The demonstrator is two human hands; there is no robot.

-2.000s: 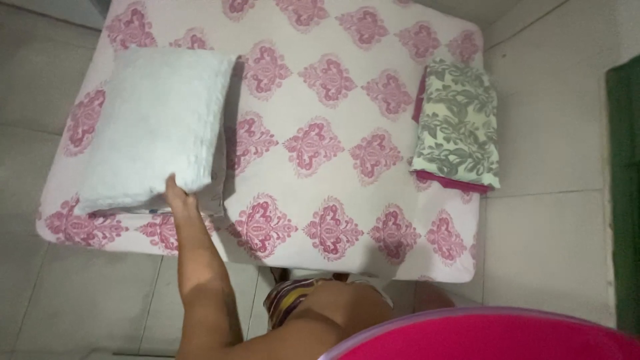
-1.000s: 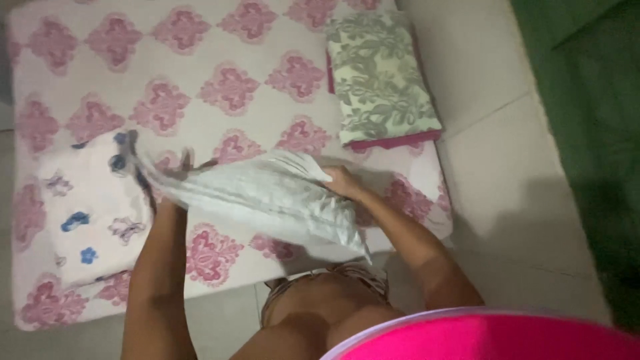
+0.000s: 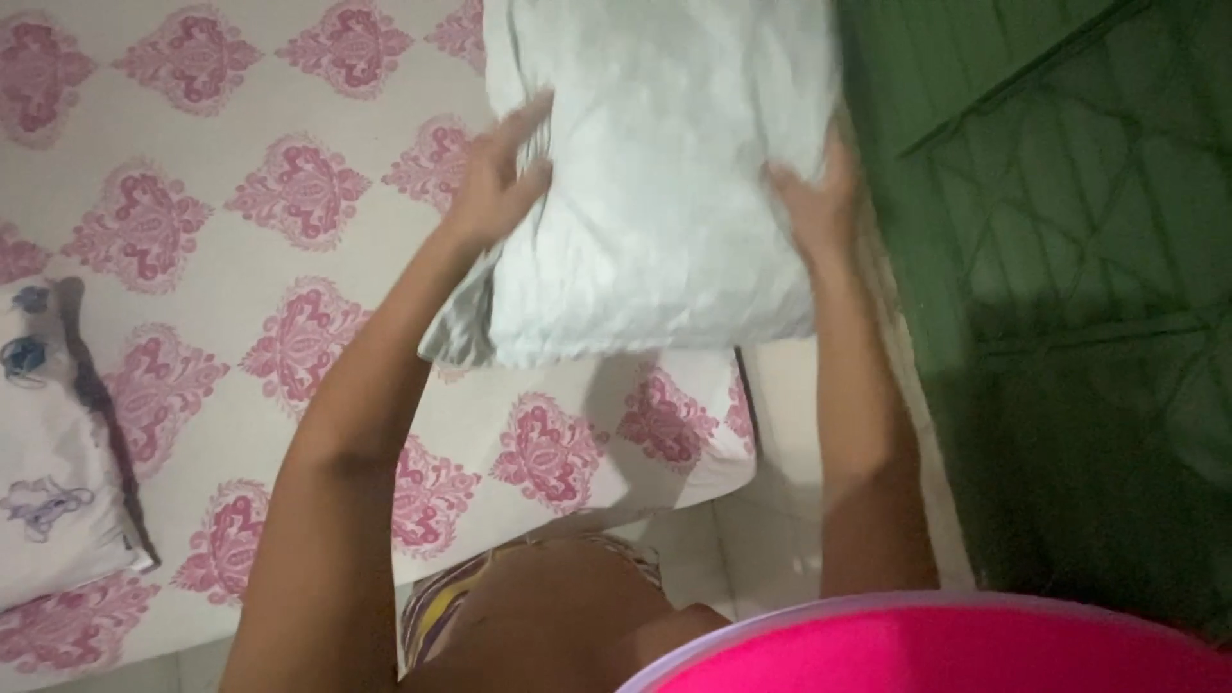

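Observation:
A pale, whitish pillow [image 3: 654, 192] lies over the right side of the bed, its top end cut off by the frame. My left hand [image 3: 500, 178] is at its left edge, thumb and fingers spread against the fabric. At the right edge is my right hand [image 3: 818, 192], thumb on top, with some fingers hidden behind the edge. Both hands are slightly blurred. At the far left lies a white pillow with blue and purple flower prints [image 3: 58, 452], partly out of view. The folded green patterned cloth is not visible.
The bed bears a white sheet with pink medallion prints [image 3: 298, 192]. Pale floor tiles [image 3: 683, 549] show below its near edge. To the right stands a green slatted surface [image 3: 1078, 289]. A bright pink brim-like edge [image 3: 924, 645] covers the bottom right.
The pale pillow has gone from the bed's left side, where it covered the flower-print pillow, to the right side, where the folded green patterned cloth lay. The right hand has come into view. The view has shifted right.

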